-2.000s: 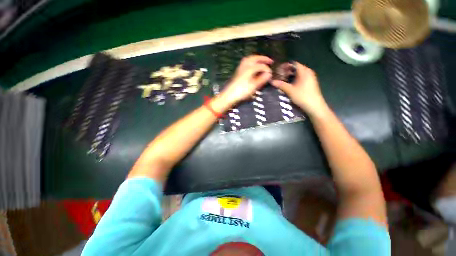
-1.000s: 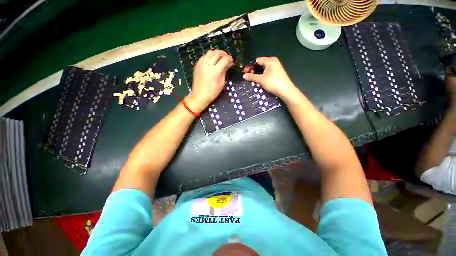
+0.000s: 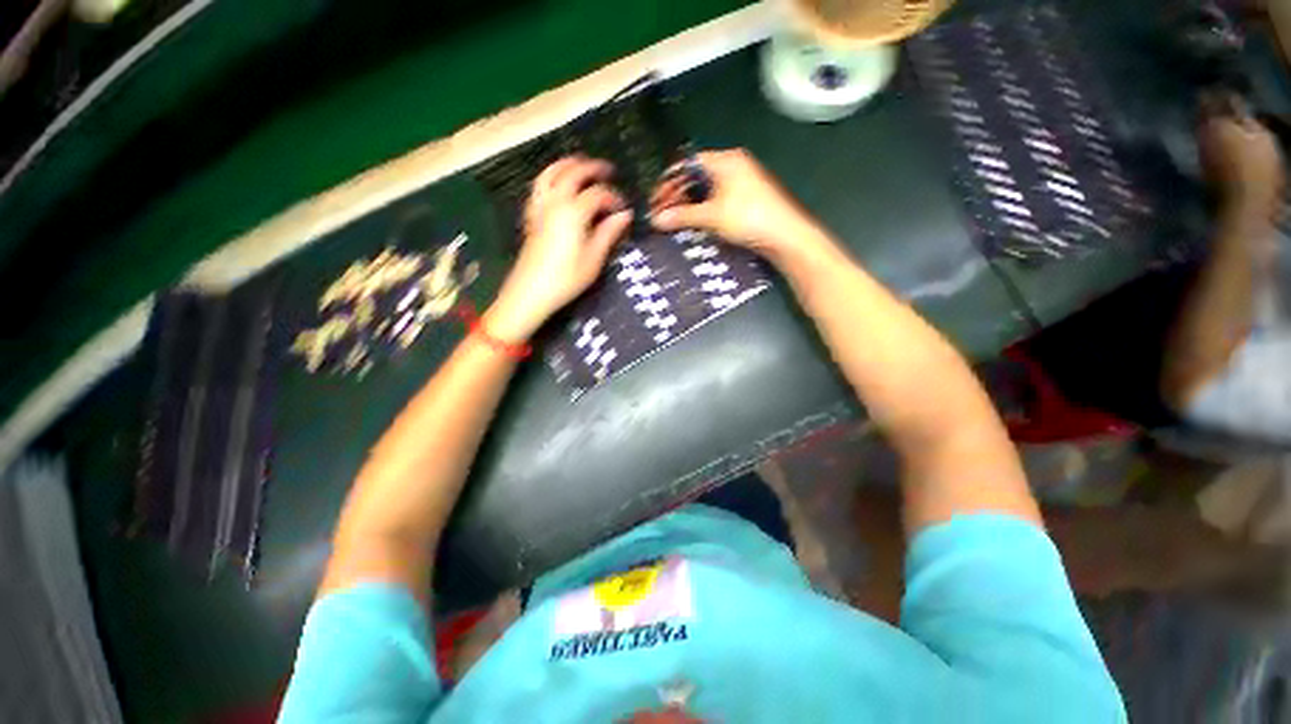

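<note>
A thin black panel (image 3: 673, 304) lies in front of me on the dark green mat, with paired rows of white squares in its near part. My left hand (image 3: 569, 234) rests over the panel's left middle, fingers bent; whether it holds anything is hidden. My right hand (image 3: 729, 201) is over the panel's right middle, its fingers closed around a small dark part (image 3: 690, 184). The frame is blurred. A loose pile of small beige pieces (image 3: 382, 304) lies left of the panel.
More dotted black panels lie at the left (image 3: 208, 431) and at the right (image 3: 1026, 135). A fan with a white base (image 3: 825, 77) stands behind on the right. A pale rail (image 3: 425, 167) edges the green belt. Another person's arm (image 3: 1229, 269) shows at the far right.
The whole view has turned and shifted, so the bench things sit further left. Both hands stay over the panel, the left fingers slightly more spread.
</note>
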